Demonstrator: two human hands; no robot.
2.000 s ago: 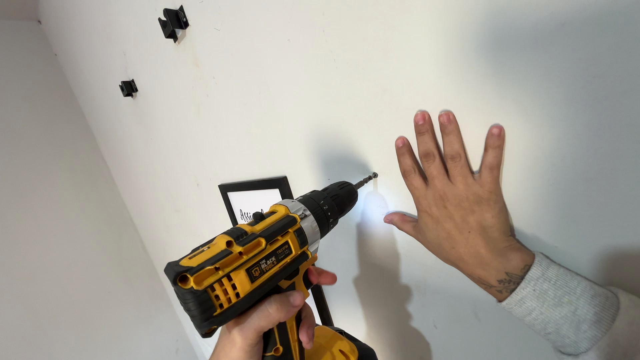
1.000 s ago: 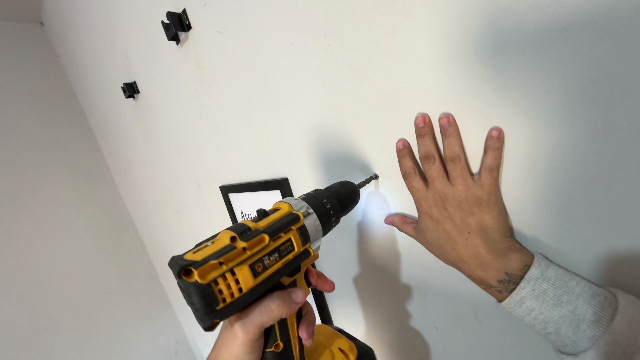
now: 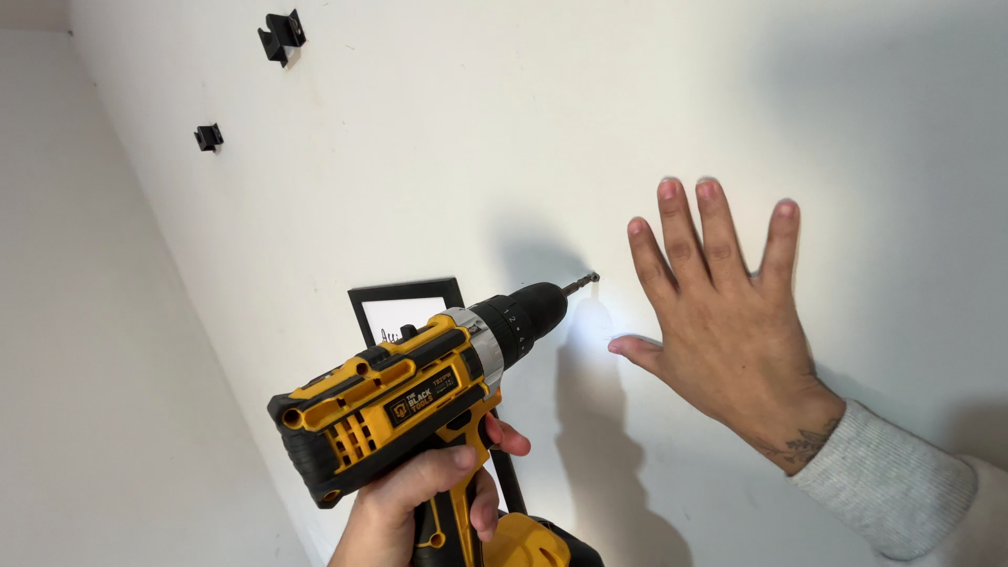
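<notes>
My left hand (image 3: 433, 488) is closed around the grip of a yellow and black cordless drill (image 3: 394, 402), with the index finger by the trigger. The drill's black chuck (image 3: 535, 311) holds a twist bit (image 3: 581, 284), its tip at a dark spot on the white wall (image 3: 472, 157); how deep it sits I cannot tell. A light from the drill shines on the wall just below the tip. To the right of the bit, my right hand (image 3: 724, 315) lies spread against the wall, palm toward it and thumb pointing left, holding nothing.
Behind the drill is a black picture frame (image 3: 403, 288) with writing inside, mostly hidden. Two small black brackets, one higher (image 3: 282, 38) and one lower (image 3: 209, 137), are fixed on the wall at upper left. An adjoining wall (image 3: 102, 315) meets it on the left.
</notes>
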